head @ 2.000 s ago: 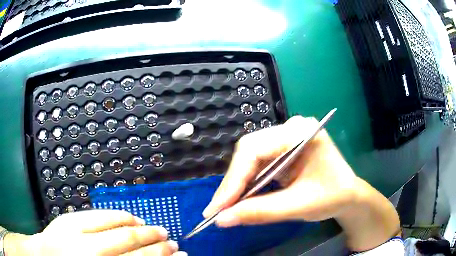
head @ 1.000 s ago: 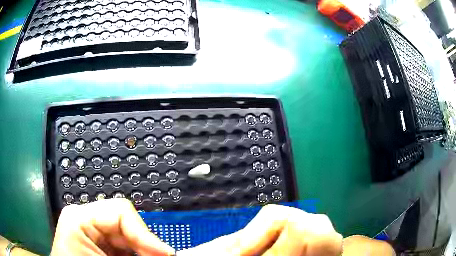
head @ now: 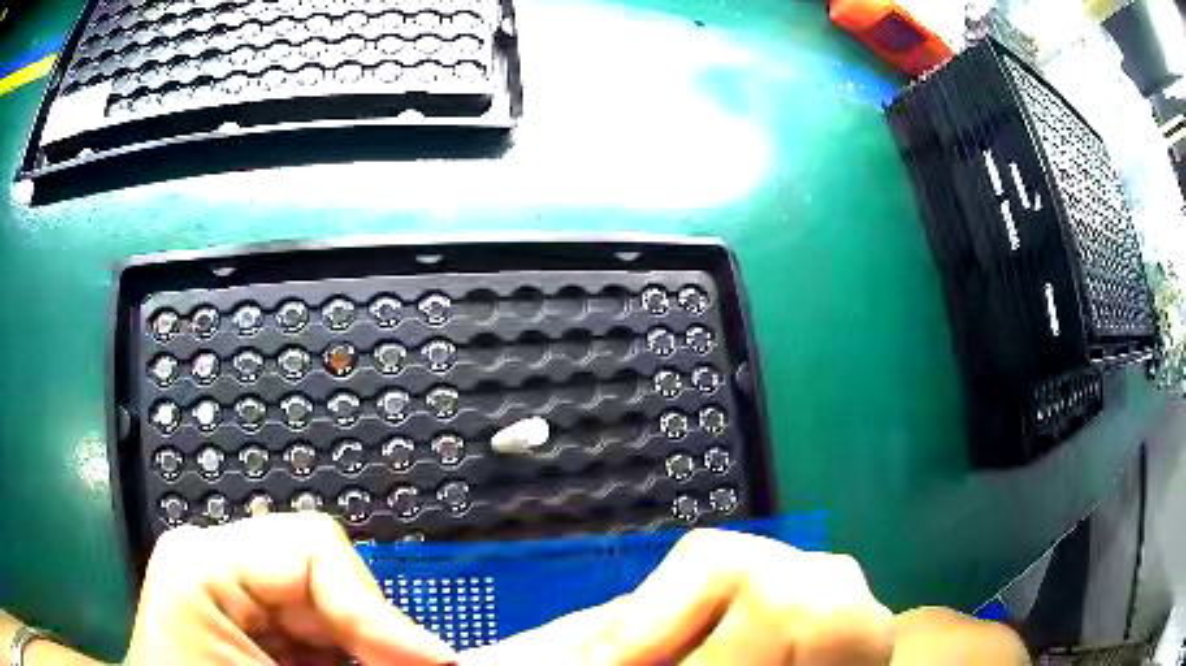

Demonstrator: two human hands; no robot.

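The near black tray [head: 546, 260] lies flat, with small round components [head: 346, 407] in its left columns and two right columns, and bare pockets between. A white finger cot [head: 522, 435] lies among the bare pockets. The blue sheet [head: 546, 567] lies across the tray's near part, with rows of tiny white dots [head: 449, 605]. My left hand [head: 267, 586] and my right hand [head: 748, 601] are over the near side, cut off by the bottom edge. Their fingertips come together at the bottom edge, where a dark speck shows; what they hold is unclear. No tweezers are visible.
A second black tray [head: 293, 117] lies flat ahead on the left of the green bench top. A tall black stack of trays [head: 995, 260] stands at the right. A red-orange bin [head: 897, 33] is behind it. Clear plastic shows at the far right.
Since two seconds ago, the tweezers have gone from view and my hands have come together at the bottom edge. The view now shows more of the bench ahead. Little differs from one second ago.
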